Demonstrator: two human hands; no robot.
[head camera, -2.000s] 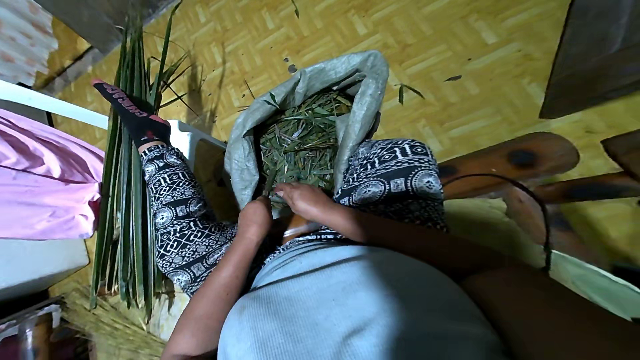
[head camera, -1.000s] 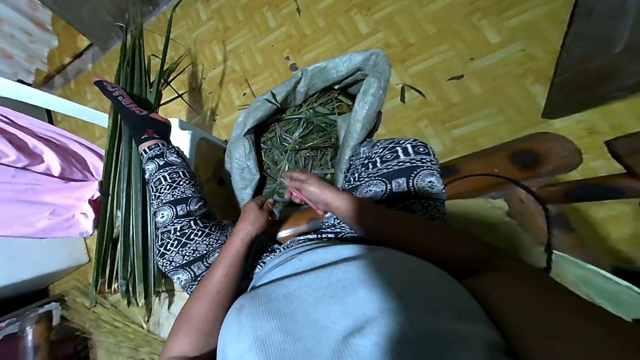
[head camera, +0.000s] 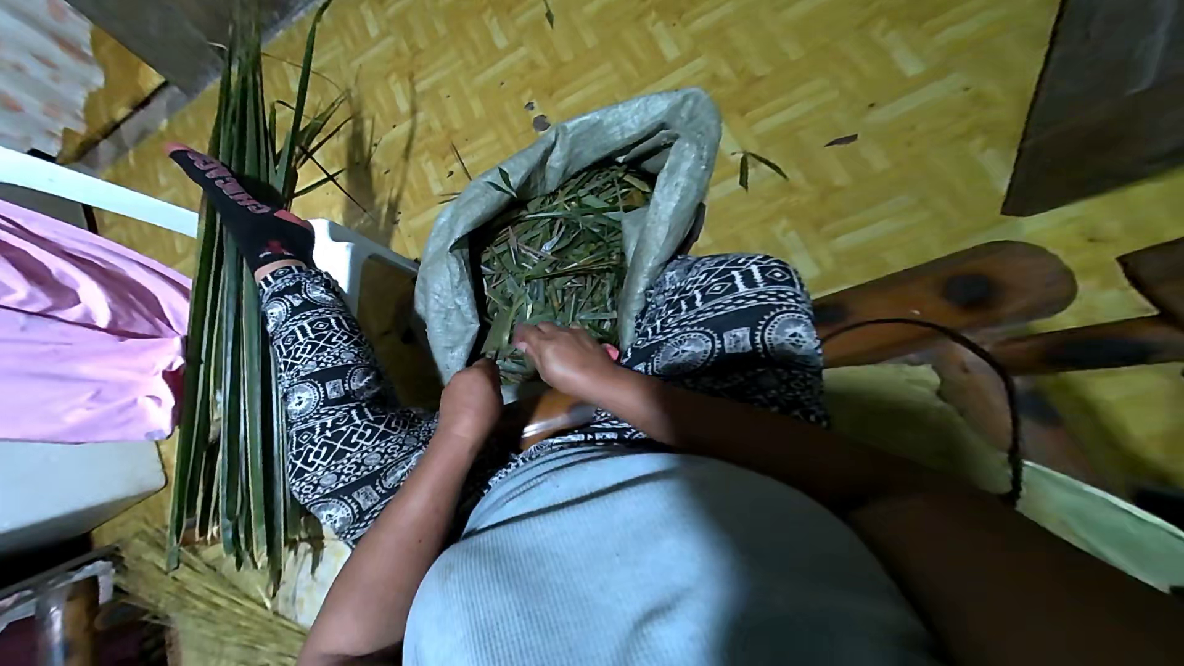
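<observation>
A woven plastic sack (head camera: 680, 116) stands with its rim rolled down between my legs, and cut green leaf pieces (head camera: 564, 259) fill it. At the sack's near edge, my left hand (head camera: 472, 398) is closed on a narrow green leaf strip (head camera: 499, 338) that points into the sack. Close on its right, my right hand (head camera: 560, 356) is over the leaf pieces with its fingers bent. Something pink or red shows beside that hand; what the hand holds is hidden. Long green palm leaflets (head camera: 227, 370) lie in a bundle at the left, under my socked foot.
A pink cloth (head camera: 83, 324) hangs at the left by a white plastic chair (head camera: 347, 254). Dry, pale leaf ribs (head camera: 213, 592) lie at the lower left. Wooden furniture parts (head camera: 962, 287) and a dark curved cord (head camera: 1004, 370) are at the right. Loose leaf bits lie on the patterned floor.
One second ago my hands were a little farther apart, with a red or pink thing showing in my right hand; now they are nearer each other and that thing is mostly covered.
</observation>
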